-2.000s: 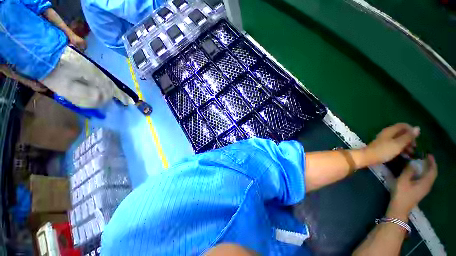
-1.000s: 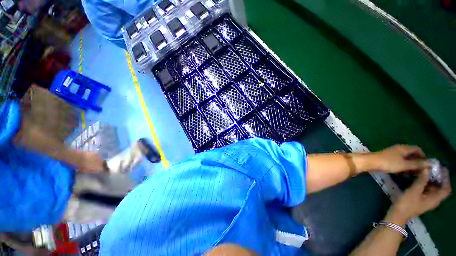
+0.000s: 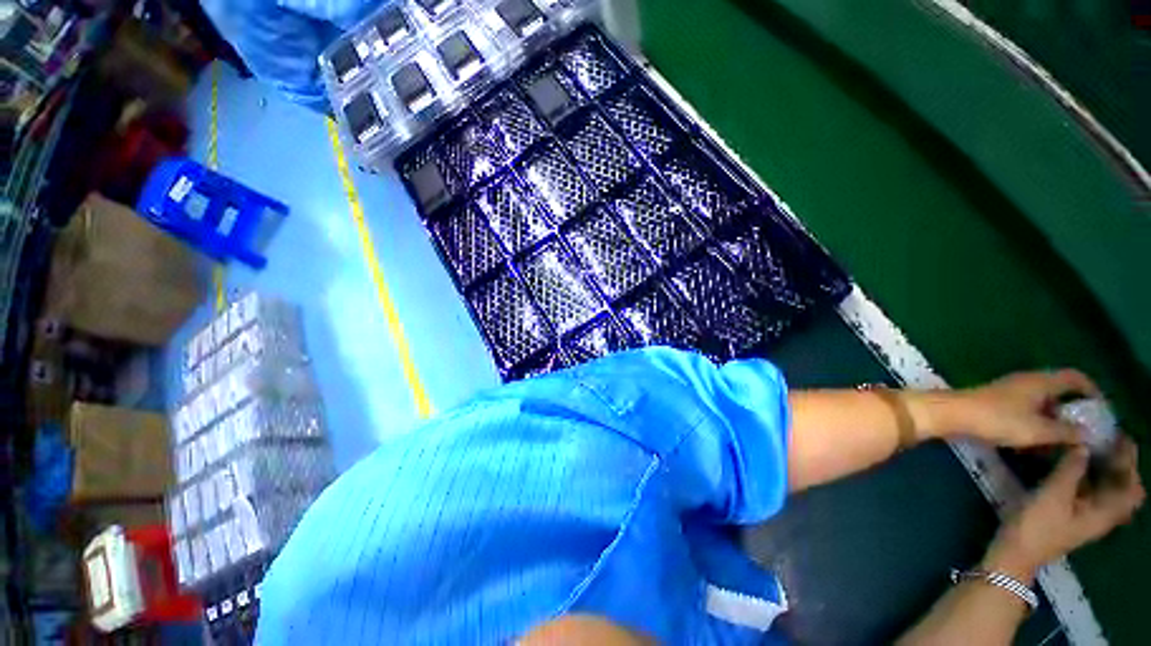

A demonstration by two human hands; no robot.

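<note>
My left hand [image 3: 1029, 406] reaches out over the green belt at the right, and my right hand [image 3: 1073, 499], with a bracelet at its wrist, is just below it. Between their fingertips is a small silvery-whitish item [image 3: 1088, 419]; its shape is blurred, and it may be film or a wrapped part. A darker part below it, by the right fingers, is unclear. A large glossy black blister tray [image 3: 619, 227] lies on the bench, with flat dark pieces in two pockets. Above it is a clear blister tray [image 3: 436, 76] holding dark units.
The bench's pale edge strip [image 3: 884, 334] runs beside the green belt [image 3: 808, 164]. Another person's blue sleeve [image 3: 271, 51] is behind the clear tray. On the floor are a blue stool [image 3: 208, 208], stacked filled trays [image 3: 246, 442], cartons [image 3: 120, 271] and a red-and-white container [image 3: 114, 581].
Both hands have moved slightly outward and down from two seconds ago, the item still between them. The person walking at the left has left view, uncovering the tray stack.
</note>
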